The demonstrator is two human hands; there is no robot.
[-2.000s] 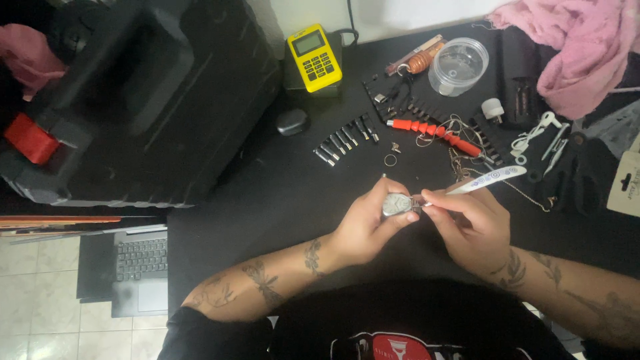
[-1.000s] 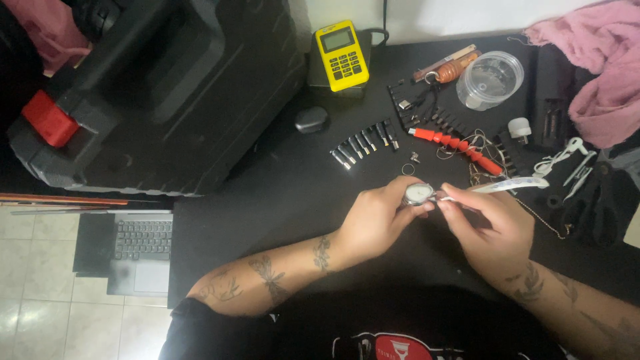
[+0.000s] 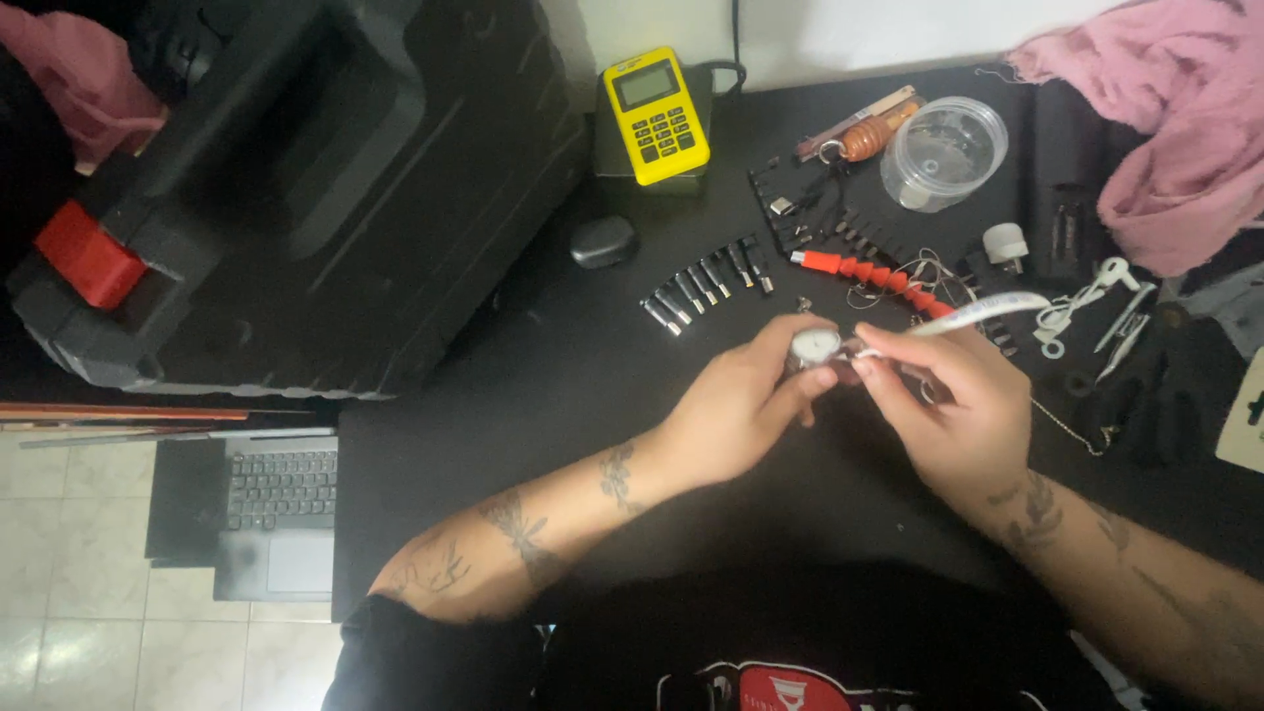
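My left hand [image 3: 746,400] grips a small round wristwatch [image 3: 816,345] with a white face, held between thumb and fingers over the black table. Touching the watch's right side, the fingertips of my right hand [image 3: 948,395] pinch a small thin part, probably at the band; its detail is too small to tell. A slim white tool or strip [image 3: 978,311] with markings extends up and right from the right hand. Behind the hands lie a red flexible screwdriver extension [image 3: 879,279] and a row of metal sockets [image 3: 706,281].
A yellow card reader [image 3: 659,117] stands near the wall. At the back right are a clear plastic jar [image 3: 943,153], a pink cloth [image 3: 1165,128], a white cap-like piece [image 3: 1005,247] and thin cords. A big black tool case [image 3: 296,188] fills the left; a laptop [image 3: 281,494] lies beyond the table's edge.
The watch's white face shows more clearly now than two seconds ago, when a duller metal side was in view. Both hands remain together at the watch. The view has shifted somewhat.
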